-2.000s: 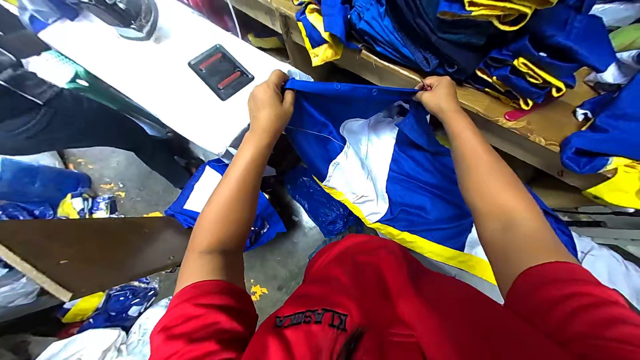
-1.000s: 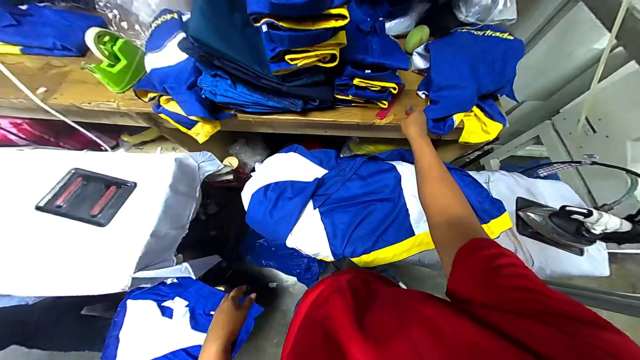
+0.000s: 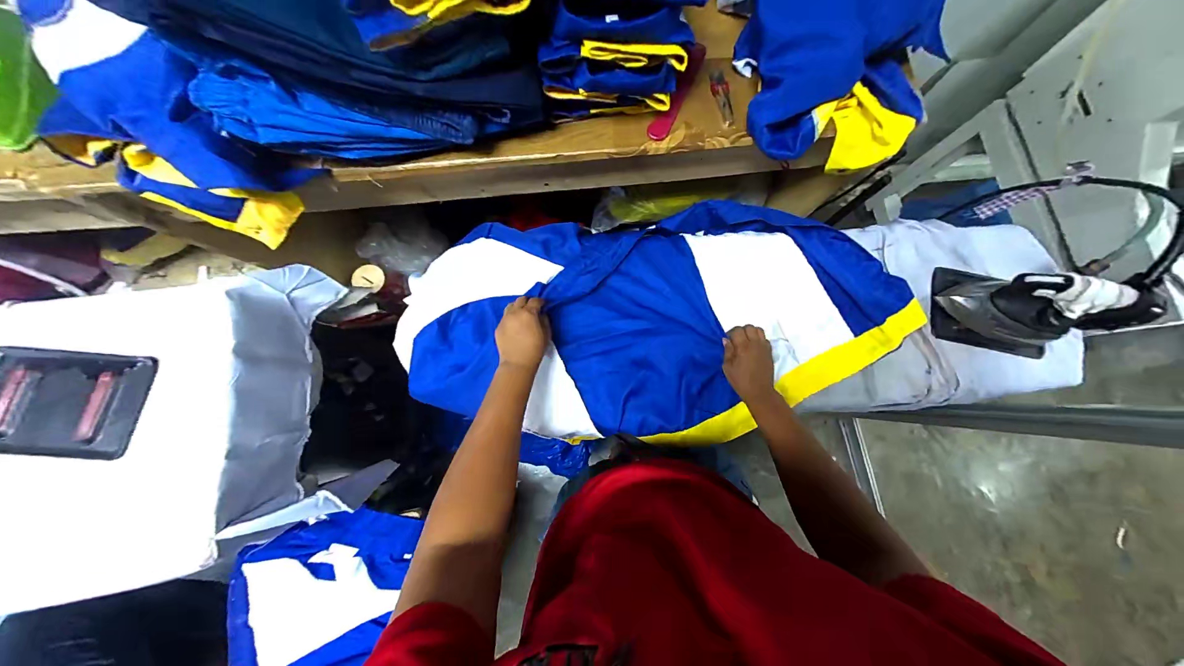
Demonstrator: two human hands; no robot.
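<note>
A blue, white and yellow garment (image 3: 638, 314) lies spread over the narrow padded ironing board (image 3: 1008, 250). My left hand (image 3: 524, 331) grips a fold of its blue cloth near the collar or upper seam. My right hand (image 3: 748, 359) has its fingers bent on the blue and white panels, just above the yellow hem; whether it pinches the cloth I cannot tell. To the right of the garment, an iron (image 3: 1008, 310) with a cloth-wrapped handle rests on the board.
Behind the board runs a wooden shelf (image 3: 573, 148) with folded garments (image 3: 620, 65), dark trousers (image 3: 370, 65) and small pliers (image 3: 721, 98). At left stands a white-covered table (image 3: 185, 314) with a black iron rest (image 3: 79, 402). Another blue and white garment (image 3: 314, 592) hangs below it.
Two seconds ago both hands held the garment up by its edge; one second ago it lay on the board, with my left hand at the lower garment and my right at the shelf. Both hands are now on it.
</note>
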